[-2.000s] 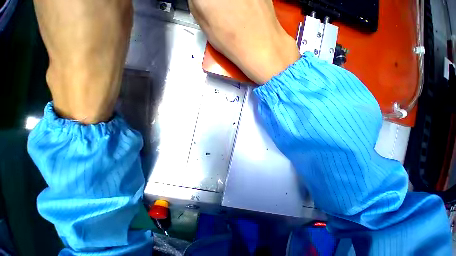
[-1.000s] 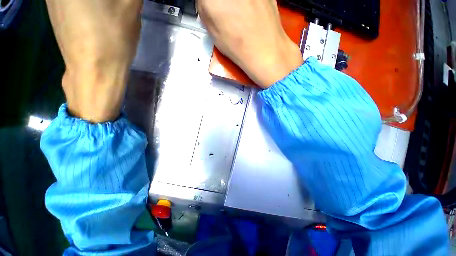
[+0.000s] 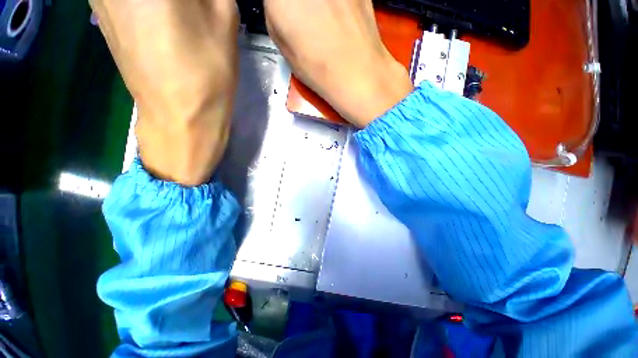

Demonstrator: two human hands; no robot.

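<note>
Both my forearms reach up over the machine bed and leave the picture at the top edge. My left hand and my right hand are cut off there, so what they hold or touch is hidden. Blue striped sleeves cover the lower part of each arm. The right forearm crosses the left corner of the orange-red fixture plate. A black panel lies on the plate at the top. A silver fixture clamp sits just below the panel, partly behind the right sleeve.
Clear tubing runs down the plate's right side. A red and yellow knob is at the bed's front edge. A dark green surface lies left of the bed. A grey rounded object is at the top left.
My left forearm has moved to the right, closer to the right one. The right forearm has shifted slightly left. A grey object shows more at the top left.
</note>
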